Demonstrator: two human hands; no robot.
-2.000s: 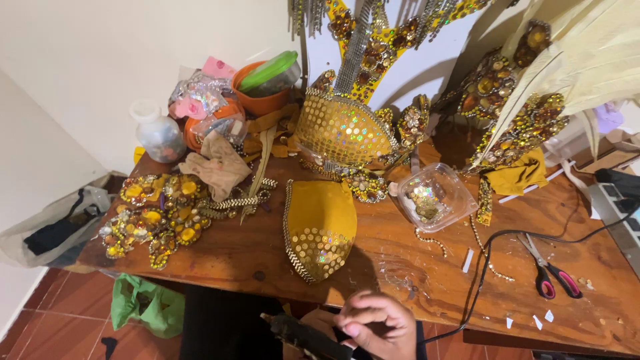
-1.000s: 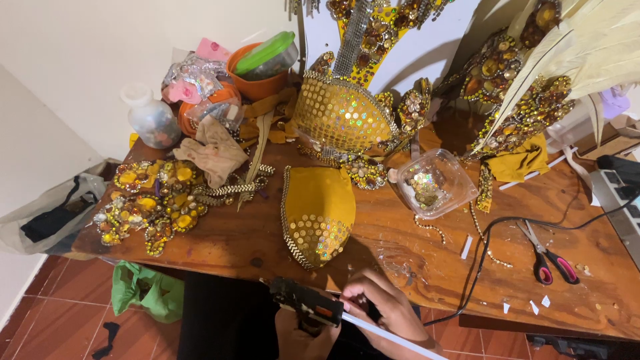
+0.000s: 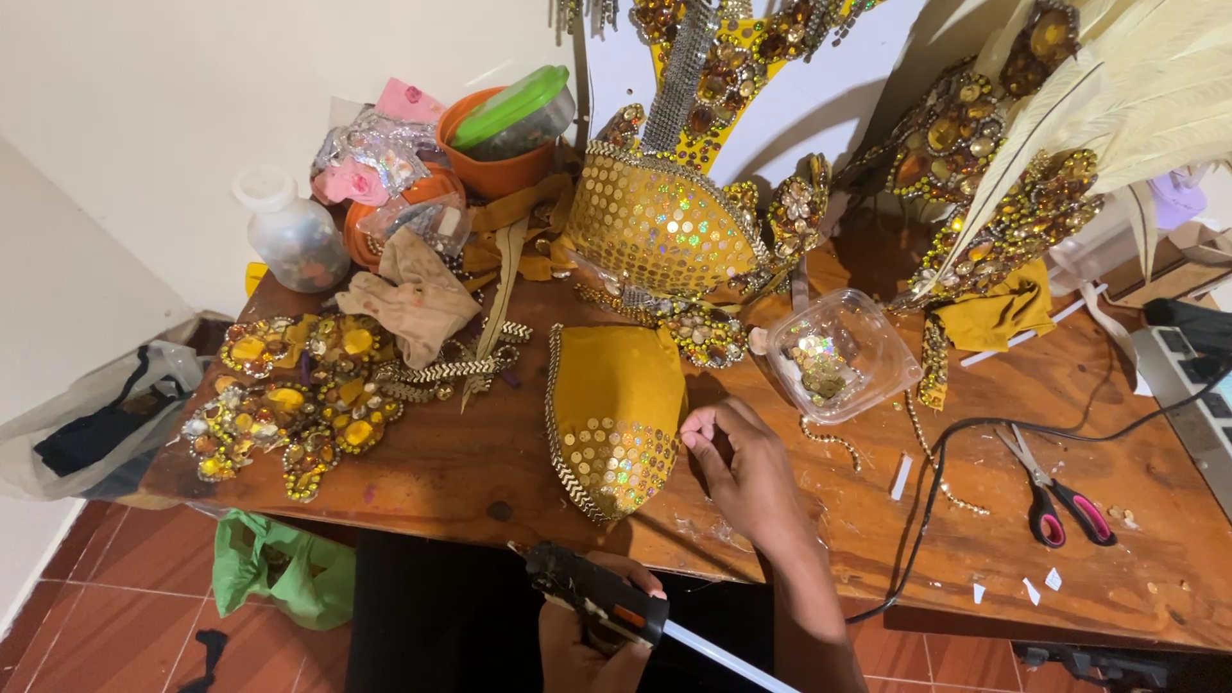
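My left hand [image 3: 587,640] grips a black hot glue gun [image 3: 602,592] with a long glue stick out of its back, below the table's front edge. A yellow fabric cup [image 3: 616,375] lies on the wood, its lower part covered in gold sequins, with a braided trim down its left side. The fingertips of my right hand [image 3: 746,472] are pinched together at the cup's right edge; whether something small is between them cannot be told. Behind stands a sequined gold bra cup [image 3: 664,226]. A clear plastic container [image 3: 847,356] of sequins sits right of it.
Scissors [image 3: 1059,491] and a black cable [image 3: 924,520] lie at right, near paper scraps and bead chain. Jeweled pieces [image 3: 298,385], a beige cloth [image 3: 414,298], a white bottle [image 3: 294,231] and orange pots [image 3: 496,164] occupy the left. Feathers [image 3: 1136,106] rise at the back right.
My right hand has moved from beside the glue gun up to the cup's right edge. The glue gun remains in my left hand.
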